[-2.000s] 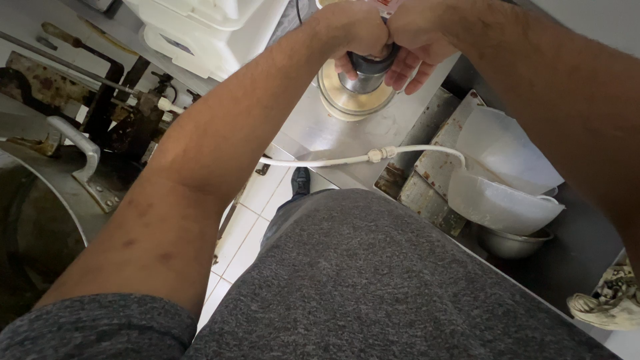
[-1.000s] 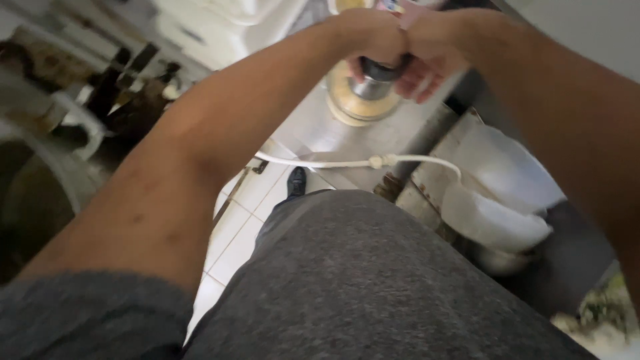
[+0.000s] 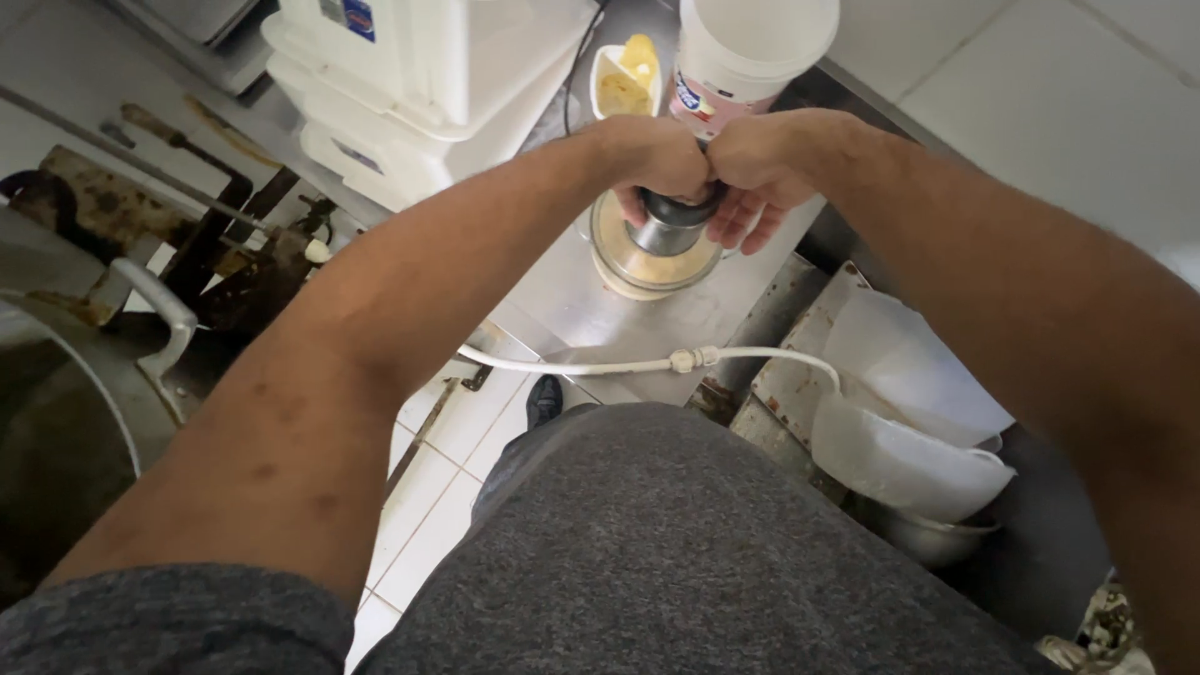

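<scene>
A metal cylinder with a black rim (image 3: 667,234) stands upright on a round clear lid or dish (image 3: 647,267) over a pale round base, on a steel counter (image 3: 600,328). My left hand (image 3: 661,164) is at the left of the black rim, its fingers curled over it. My right hand (image 3: 764,173) is at the rim's right side, its fingers hanging down beside the cylinder. The two hands touch at the knuckles and partly hide the rim. Just beyond them are a white plastic bucket (image 3: 759,47) with a pink label and a small white tub (image 3: 623,84) with yellow contents.
Stacked white plastic bins (image 3: 412,84) stand at the upper left. A white hose (image 3: 609,367) with a connector crosses near my body. Translucent plastic bowls (image 3: 909,450) and a metal bowl (image 3: 923,539) lie at the right. A large pot with a handle (image 3: 169,309) is at the left, near rusty burner parts.
</scene>
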